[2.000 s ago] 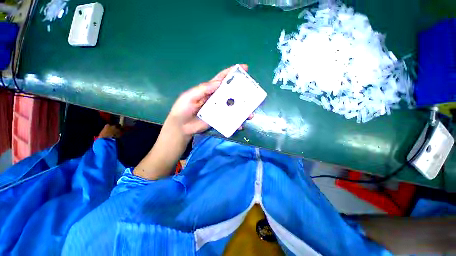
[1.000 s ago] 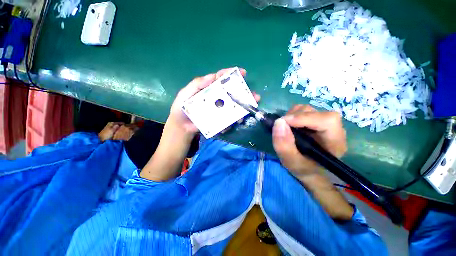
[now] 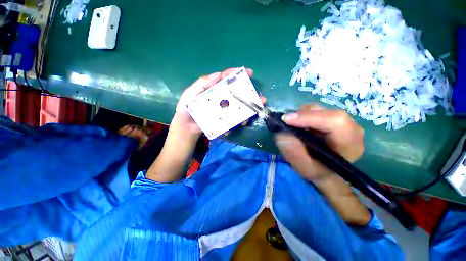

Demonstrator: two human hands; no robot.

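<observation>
My left hand (image 3: 190,104) holds a white plastic housing (image 3: 217,114) above the bench's front edge, with a dark round hole facing me. My right hand (image 3: 324,140) grips a black soldering iron (image 3: 347,171) like a pen, and the hand is slightly blurred. The iron's metal tip points left over the housing's upper right part. I cannot tell whether the tip touches it. A big heap of translucent plastic slivers (image 3: 368,61) lies right of centre on the green mat.
Another white housing (image 3: 103,28) lies at the upper left, near a small sliver heap (image 3: 76,10). A blue box (image 3: 460,71) and a white plate (image 3: 457,173) are at the right edge. Another person's blue sleeve (image 3: 61,173) and hand are at the left.
My right hand has come in from the right with the soldering iron and brought its tip over the housing. My left hand has tilted the housing slightly. The bench view has shifted a little.
</observation>
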